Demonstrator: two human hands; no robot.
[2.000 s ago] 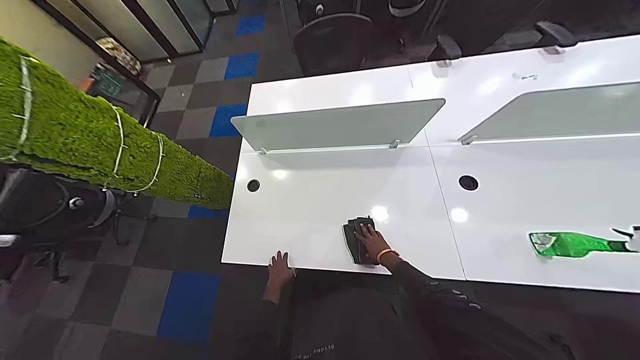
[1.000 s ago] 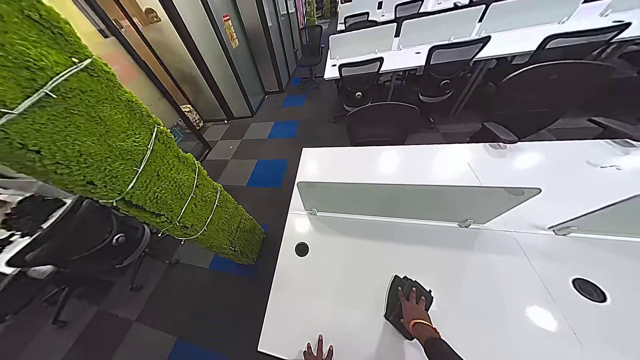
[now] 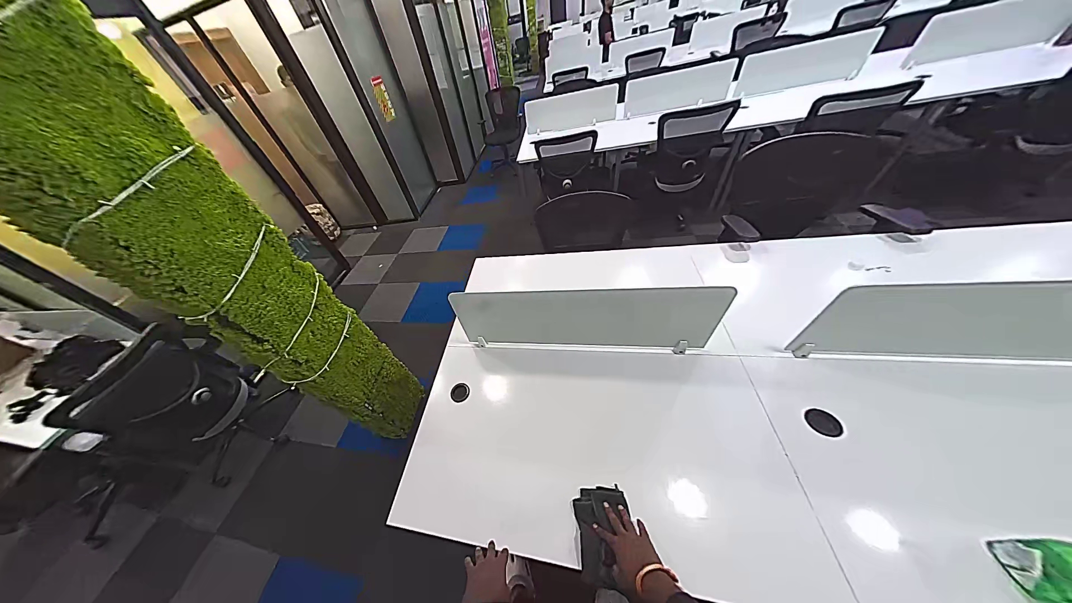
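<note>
My right hand (image 3: pixel 628 543), with an orange band at the wrist, lies spread on a folded dark cloth (image 3: pixel 595 528) near the front edge of the white desk (image 3: pixel 536 469). Whether its fingers grip the cloth or only press on it is not plain. To its left, at the desk's front edge, is my left hand (image 3: pixel 488 569), fingers apart, holding nothing that shows. A small grey object (image 3: pixel 519 578) is beside it, partly hidden. At the lower right lies part of a green and clear item (image 3: pixel 1034 565), cut off by the frame.
A frosted divider (image 3: pixel 595 318) stands across the desk, with another divider (image 3: pixel 946 322) to the right. Two black cable grommets (image 3: pixel 460 392) sit in the desktop. A moss-covered pillar (image 3: pixel 276 293) leans at left beside an office chair (image 3: pixel 159 394). More chairs and desks stand behind.
The view has tilted up and shifted. Since a second ago, my right hand and the dark cloth have moved toward the desk's front edge.
</note>
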